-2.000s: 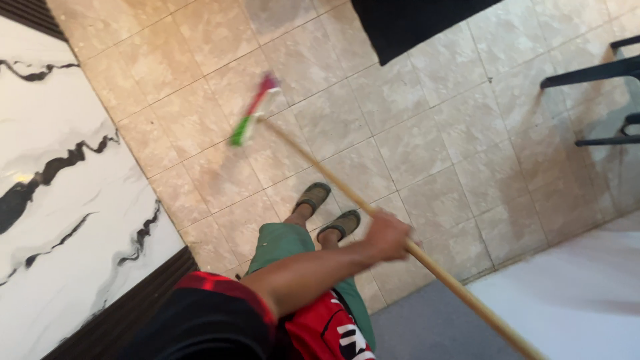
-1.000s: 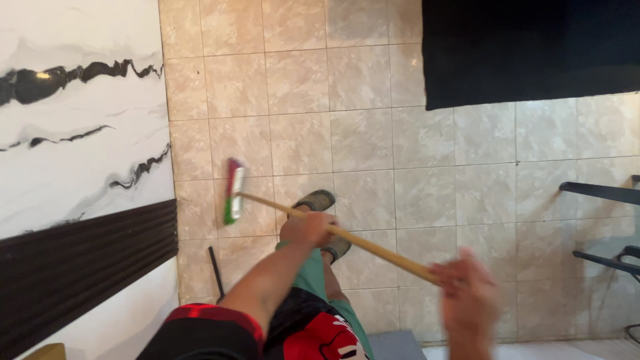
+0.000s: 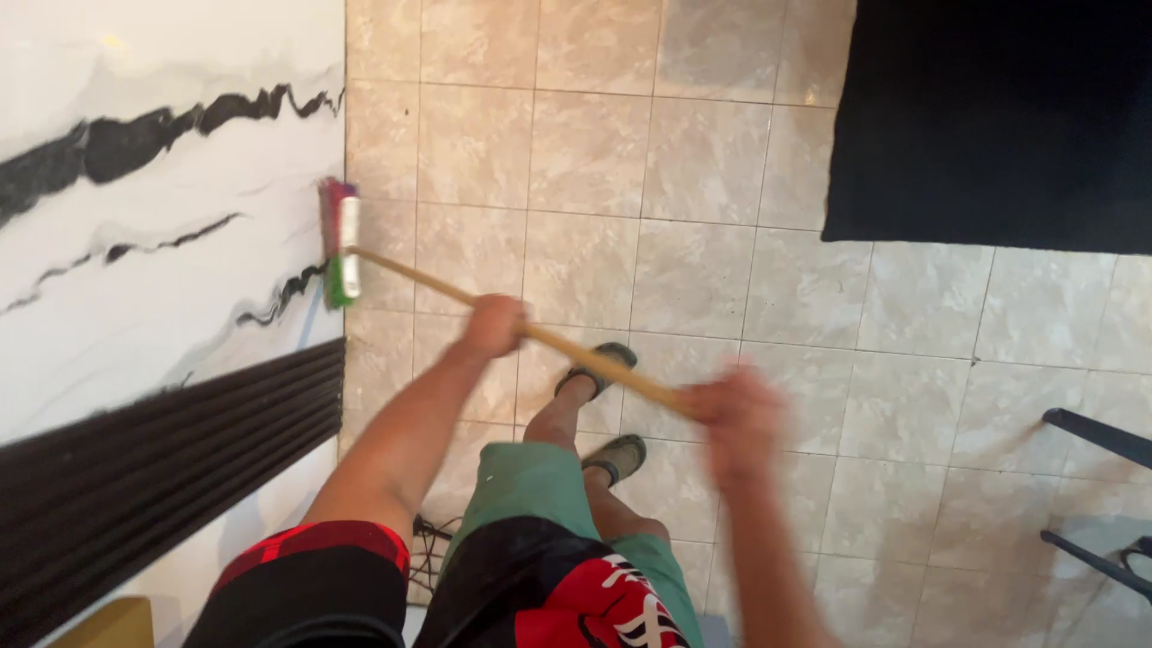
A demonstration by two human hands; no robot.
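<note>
A push broom with a white block and red, purple and green bristles [image 3: 342, 243] lies against the foot of the marble-patterned wall, at the left. Its wooden handle [image 3: 585, 357] slants down to the right across my view. My left hand [image 3: 495, 326] is closed around the middle of the handle. Farther along, my right hand [image 3: 738, 405], blurred, grips the handle near its upper end. The handle passes above my feet in dark clogs [image 3: 616, 459].
Beige tiles [image 3: 693, 279] cover the floor. A black cloth or mat [image 3: 990, 126] is at the upper right, dark furniture legs [image 3: 1098, 436] at the right edge. A dark ribbed panel [image 3: 180, 468] runs along the wall, with cables [image 3: 430, 549] near its foot.
The broom head has moved left over the tiles to the wall. My right hand has joined my left on the handle since two seconds ago. The view has turned.
</note>
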